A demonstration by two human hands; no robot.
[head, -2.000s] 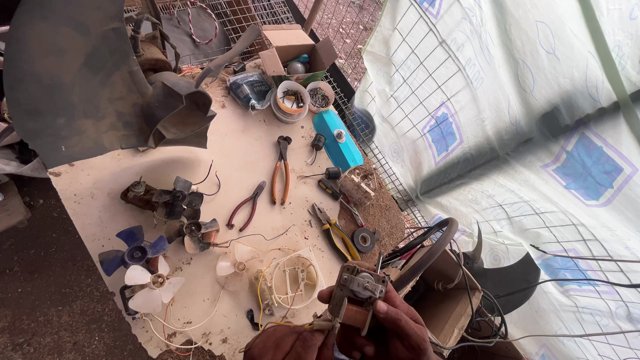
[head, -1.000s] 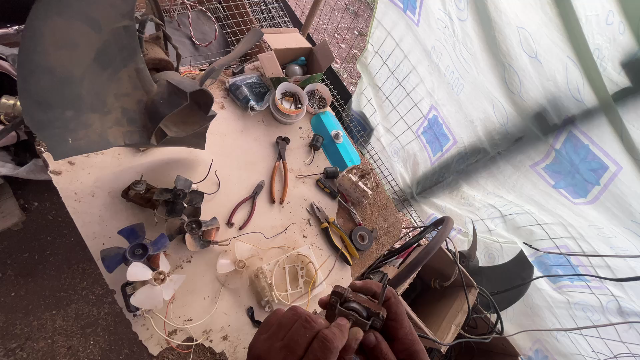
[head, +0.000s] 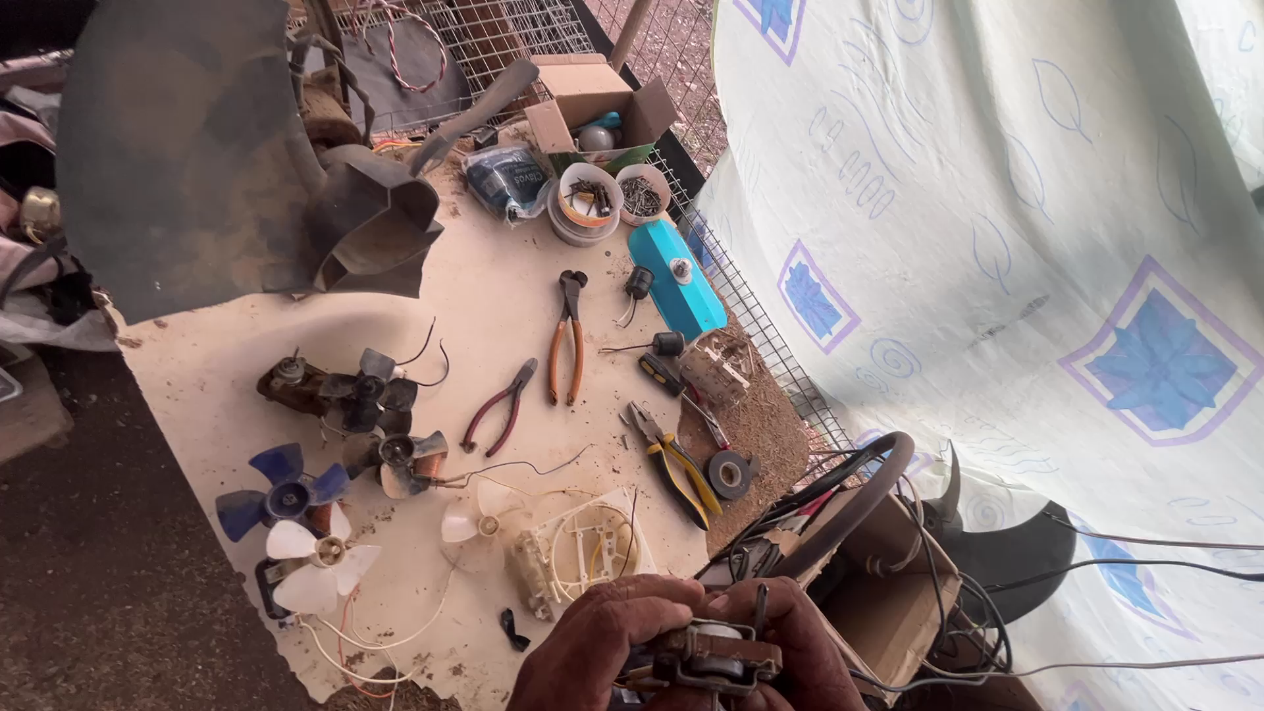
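Observation:
At the bottom of the view I hold a small electric motor [head: 719, 654] with a metal bracket and a thin shaft. My left hand [head: 602, 642] grips its left side, fingertips over the top. My right hand [head: 795, 642] grips the right side beside the shaft; the motor's underside is hidden. Just above my left hand lies a cream plastic frame [head: 568, 553] with a coiled wire. Small fan motors with a blue fan [head: 286, 496], a white fan [head: 326, 558] and a grey fan [head: 370, 395] lie on the left. Yellow-handled combination pliers [head: 676, 469] rest above my right hand.
End-cutting pliers [head: 566, 341], red-handled diagonal cutters [head: 502, 407], a screwdriver [head: 681, 390] and black tape [head: 729, 474] lie on the board. Tubs of small metal parts [head: 590, 197] and a cardboard box [head: 592, 104] stand behind. A large fan blade [head: 188, 158] covers the back left; cables and another box [head: 889, 592] stand at right.
Both hands have kept hold of the motor while it has been turned between them. My left fingers now reach over its top.

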